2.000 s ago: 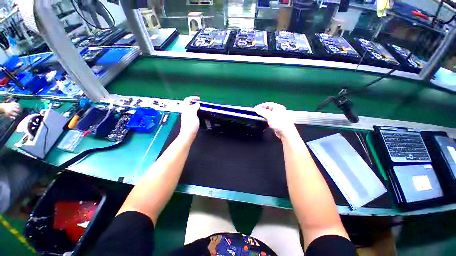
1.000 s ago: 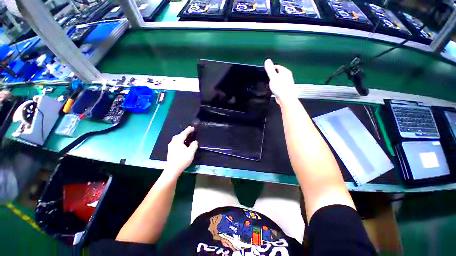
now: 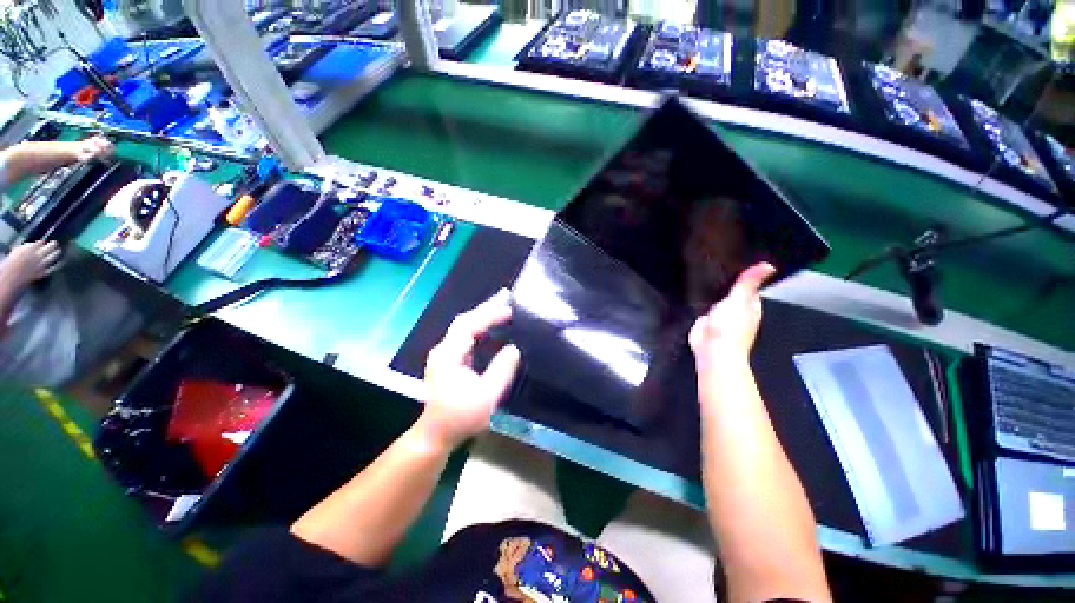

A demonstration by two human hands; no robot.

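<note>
An open laptop (image 3: pixel 589 312) is held tilted and turned above the black mat (image 3: pixel 466 277). Its glossy black screen (image 3: pixel 678 194) points up and away, and its dark base shows bright glare. My left hand (image 3: pixel 469 375) is at the base's left edge, thumb and fingers apart around its corner; part of the fingers is hidden behind the edge. My right hand (image 3: pixel 733 320) grips the laptop's right side near the lower corner of the screen, thumb on the front.
A silver panel (image 3: pixel 882 445) lies on the mat at right, beside laptop parts in a black tray (image 3: pixel 988 530). A blue parts bin (image 3: pixel 396 229) and white tape dispenser (image 3: pixel 159 224) stand left. A black waste bin (image 3: pixel 283 395) is below. Another person's hands (image 3: pixel 88 150) show far left. A small black device (image 3: pixel 923 279) hangs right.
The laptop has been lifted off the mat, turned and tilted. My right hand has moved down and right with it. The view has swung left, and another person's hands now show at far left.
</note>
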